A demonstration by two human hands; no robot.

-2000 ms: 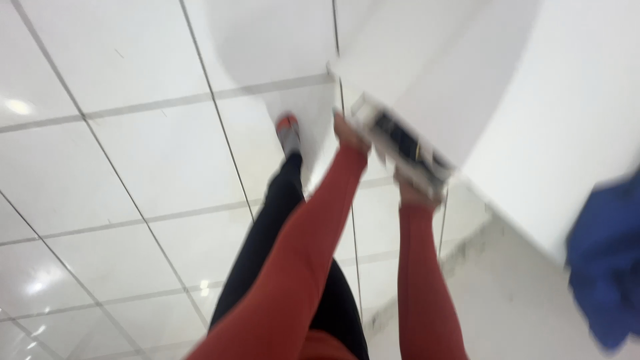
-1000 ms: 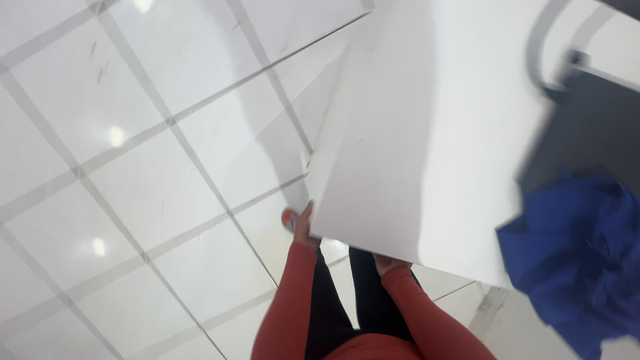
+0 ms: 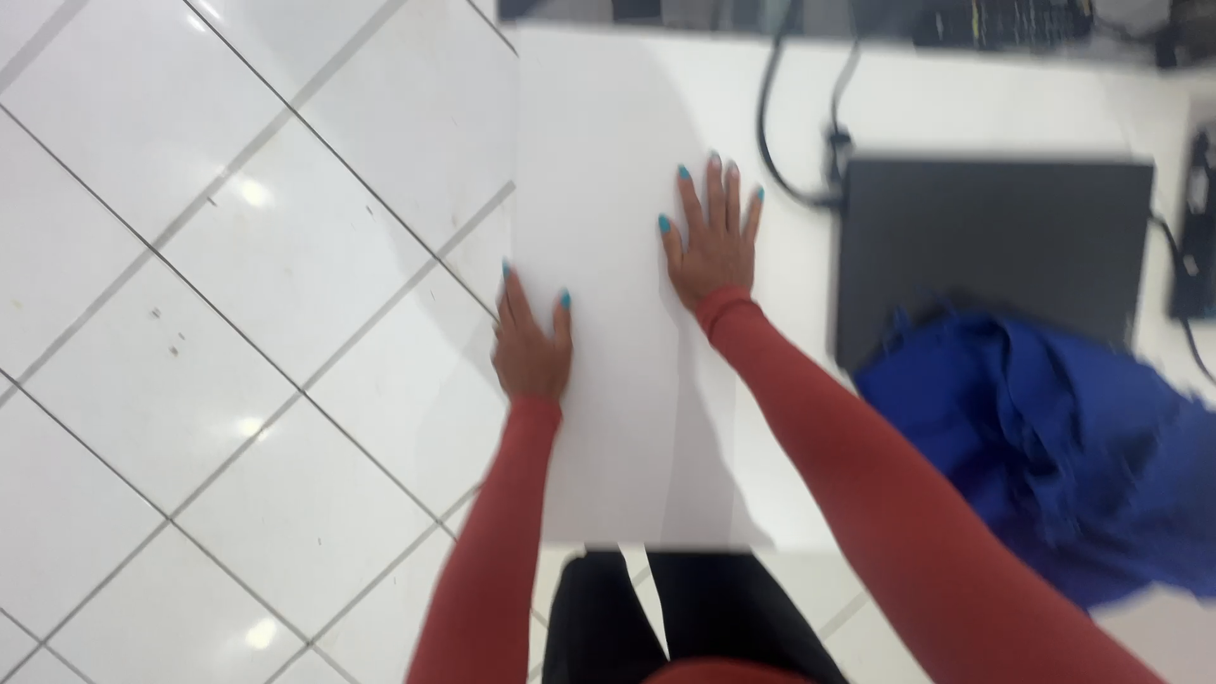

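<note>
My left hand (image 3: 532, 347) rests at the left edge of a white table top (image 3: 608, 456), its thumb on the surface and its other fingers along the edge. Farther forward and to the right, my right hand (image 3: 714, 242) lies palm down on the white surface with its fingers spread. Neither hand holds anything. Both have blue-green nails, and red sleeves cover the arms. To the right of my right hand is a closed dark laptop (image 3: 988, 237), with blue cloth (image 3: 1035, 437) bunched over its near edge.
Black cables (image 3: 771, 133) run from the laptop's left side over the far edge. A black device (image 3: 1195, 228) with a cable stands at the far right. Blurred dark items (image 3: 1007, 21) show beyond the table. White floor tiles (image 3: 237, 332) lie to the left.
Both hands were at the edges of a white panel one second ago; now they are on top of the white surface. The dark narrow object near them two seconds ago is out of sight.
</note>
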